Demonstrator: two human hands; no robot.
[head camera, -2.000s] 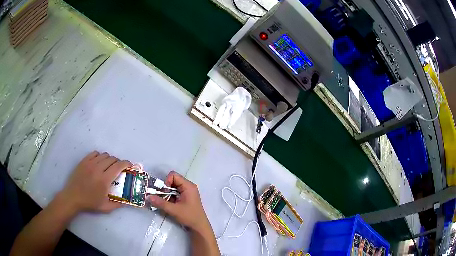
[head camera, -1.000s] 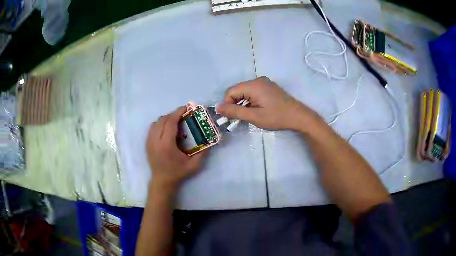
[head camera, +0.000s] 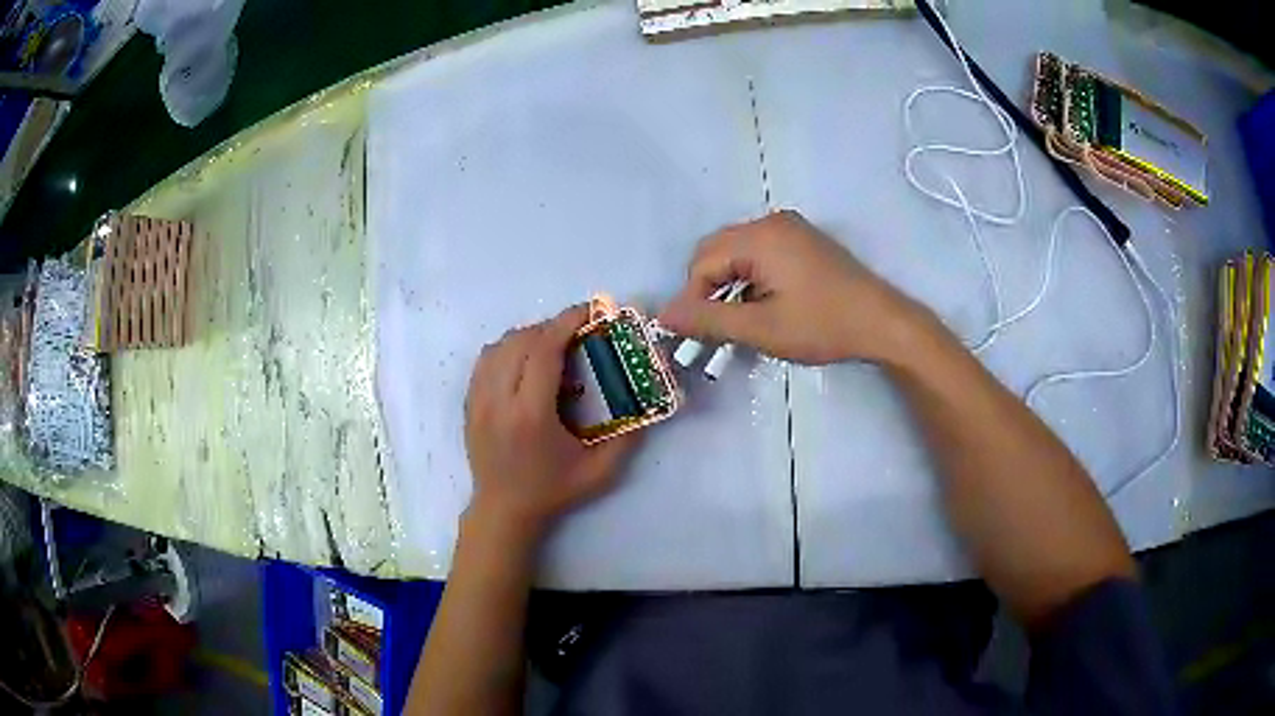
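My left hand (head camera: 529, 413) is bare and holds an open power bank unit (head camera: 629, 375) just above the white mat. The unit shows a green circuit board and a dark strip in a pink-gold shell. My right hand (head camera: 783, 294) pinches white USB plugs (head camera: 688, 353) at the unit's board end. One plug tip is at the board's edge; whether it is inserted I cannot tell. Two other white plugs hang below the fingers. The white cord (head camera: 1018, 210) lies looped on the mat at the right.
Open units (head camera: 1140, 137) lie at the upper right beside a black cable (head camera: 1042, 137). More units (head camera: 1242, 357) stand at the right edge. A stack (head camera: 146, 283) and silvery packing (head camera: 67, 371) are at the left. A blue bin (head camera: 408, 616) is below the bench.
The view has swung down from the instruments to the mat, then shifted slightly. My hands stay on the unit and plugs, with the plugs close to its board end.
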